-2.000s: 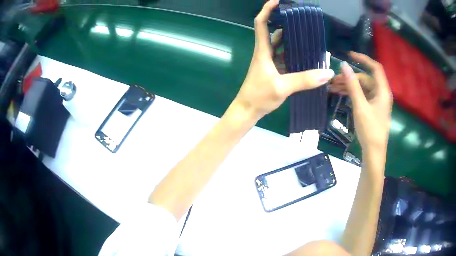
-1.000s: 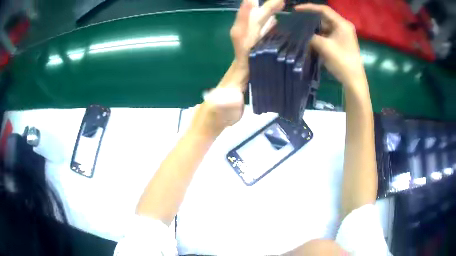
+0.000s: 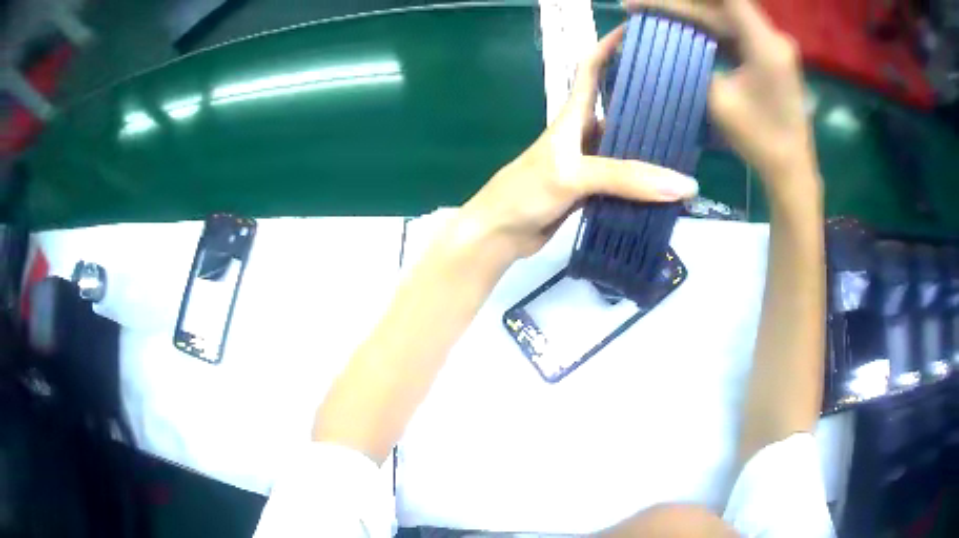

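A stack of phone middle frames [image 3: 657, 110] is held up as a thick blue-black block, its long side edges facing me. My left hand [image 3: 568, 173] grips its left side and lower part, with the thumb across the ridges. My right hand [image 3: 757, 89] is at its upper right end, slightly blurred, with fingers over the top. One loose middle frame [image 3: 547, 363] lies on the white surface, its camera end partly hidden behind the stack's lower end. Another middle frame [image 3: 181, 344] lies flat at the left.
The green belt [image 3: 315, 147] runs across beyond the white work surface [image 3: 484, 452]. A white strip [image 3: 559, 63] crosses the belt. A black tray of frames [image 3: 894, 326] is at the right. A small metal object [image 3: 88, 281] is at the left, a red tray [image 3: 857, 47] at the far right.
The stack was tilted between both hands a second ago; now its long edges face me again and my left thumb lies across them. The camera view has turned since the oldest frame.
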